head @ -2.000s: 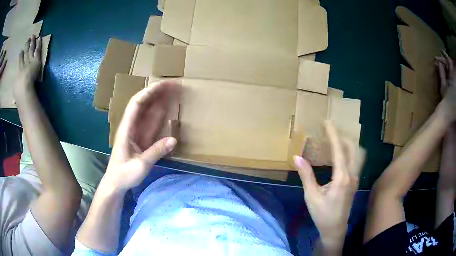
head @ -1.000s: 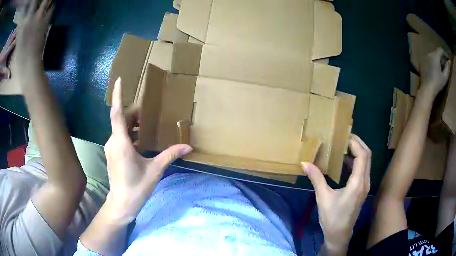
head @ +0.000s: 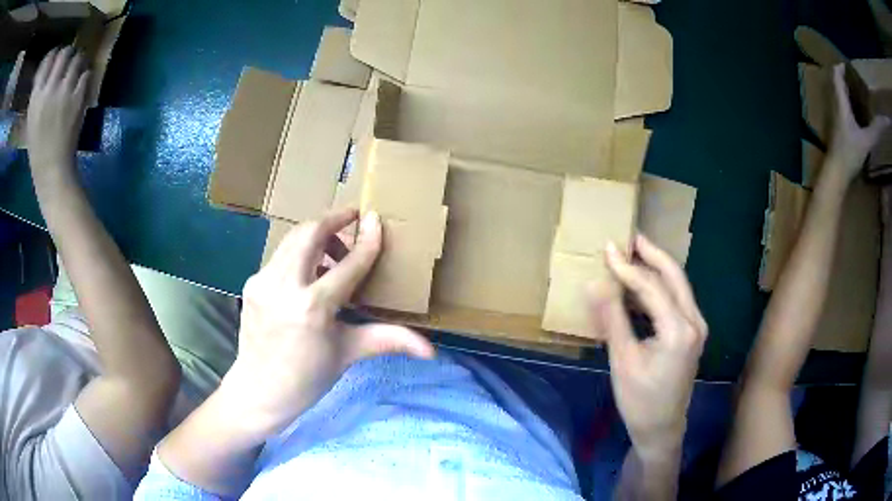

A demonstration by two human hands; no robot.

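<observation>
A brown box blank (head: 499,205) lies in front of me, its side walls raised. The left side panel (head: 406,225) and right side panel (head: 587,259) are folded over inward above the base. My left hand (head: 313,303) pinches the left side wall, thumb stretched to the right. My right hand (head: 650,333) holds the right side wall, its thumb blurred. The lid (head: 513,68) lies flat at the far end. The front panel (head: 489,323) stands at the near edge. The folded panels hide the corner flaps.
Another blank (head: 256,142) lies under mine, showing at the left. At the left a person's hand (head: 57,108) touches cardboard. At the right another person's arm (head: 797,264) reaches to a blank (head: 831,284). The dark green table (head: 186,49) has its edge before my lap.
Both side panels have swung up and inward over the base, and both hands have moved inward with them. The neighbours' hands have also moved, and the box piece at the far right is more raised.
</observation>
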